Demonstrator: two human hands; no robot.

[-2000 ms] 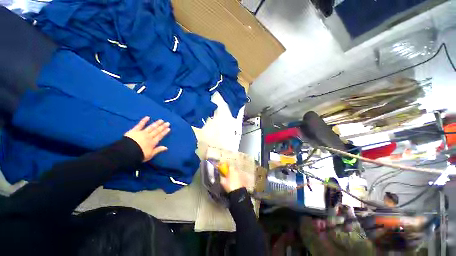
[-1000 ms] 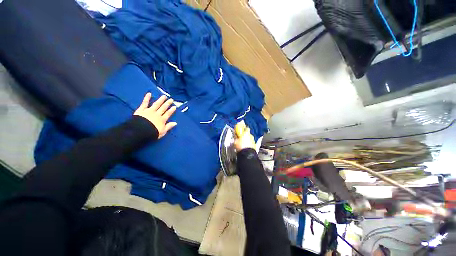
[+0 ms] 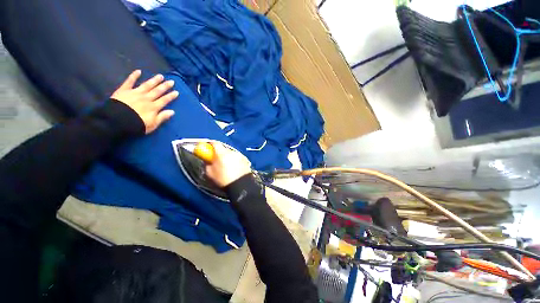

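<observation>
A royal-blue garment (image 3: 195, 121) is drawn over the end of a padded dark board (image 3: 77, 47). My left hand (image 3: 145, 102) lies on the blue cloth near its upper edge, palm down with fingers spread, holding nothing. My right hand (image 3: 228, 167) is closed on the orange-yellow handle of the steam iron (image 3: 190, 160). The iron rests on the blue cloth, its silver pointed tip facing left, towards my left hand. My right hand hides part of the iron's body. White piping shows at the garment's lower edge.
A crumpled blue garment pile (image 3: 248, 77) with short white lines lies beyond the board. A brown cardboard sheet (image 3: 331, 77) is behind it. A tan hose (image 3: 402, 189) and black cable run from the iron to the right. Dark hangers (image 3: 435, 65) hang at upper right. Cluttered shelves stand at lower right.
The right hand lifted the iron from the tan pad at the table end and brought it left onto the blue cloth. The left hand has moved up and left along the garment.
</observation>
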